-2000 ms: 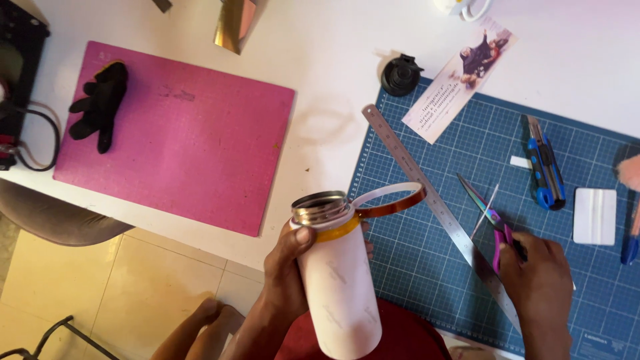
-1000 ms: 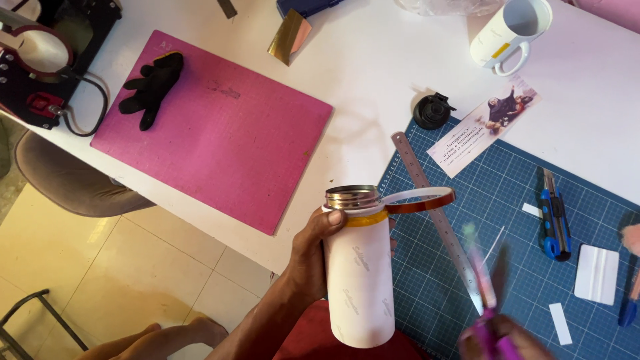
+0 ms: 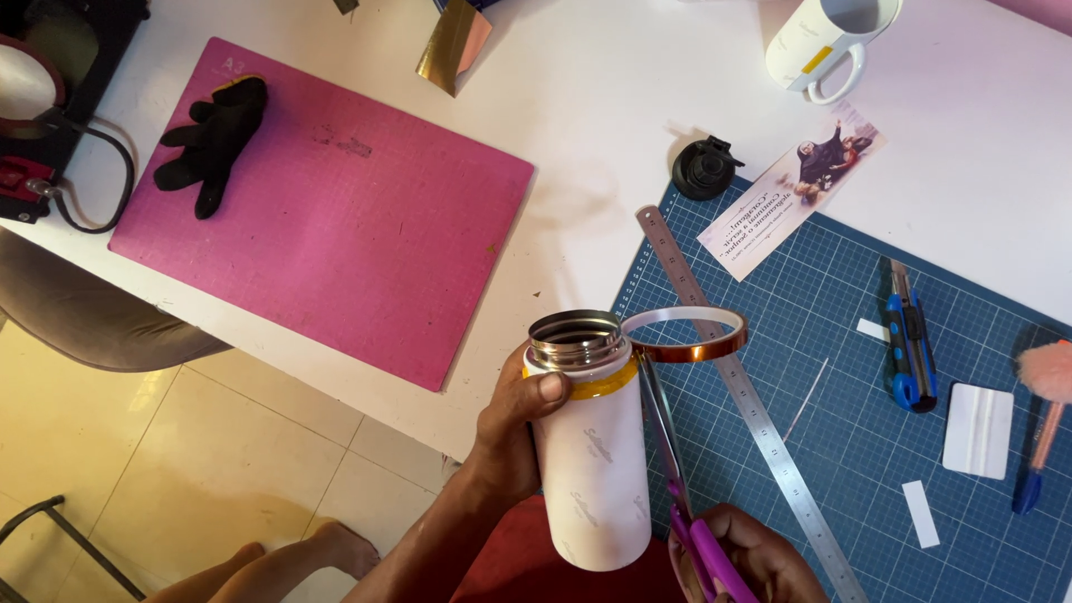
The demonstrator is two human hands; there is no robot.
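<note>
My left hand (image 3: 519, 410) grips a bottle wrapped in white printed paper (image 3: 590, 477), upright with its bare steel neck at the top. Amber heat-resistant tape (image 3: 605, 385) runs round the wrap's upper edge. From it the tape roll (image 3: 712, 345) sticks out to the right, beside the neck. Purple-handled scissors (image 3: 699, 544) are in my right hand (image 3: 754, 553); their blades point up along the bottle's right side, tips at the tape near the roll. Whether the blades touch the tape, I cannot tell.
A steel ruler (image 3: 775, 452), a utility knife (image 3: 911, 343), a white squeegee (image 3: 978, 431) and a pen with a pompom (image 3: 1043, 427) lie on the blue cutting mat (image 3: 854, 368). Beyond are a black lid (image 3: 705, 167), a printed strip (image 3: 787, 197) and a mug (image 3: 825, 50). A black glove (image 3: 213, 142) rests on a pink mat (image 3: 352, 226).
My right hand has brought the scissors from over the blue mat to the bottle's right side, and the blades have come closer together. My left hand still holds the bottle.
</note>
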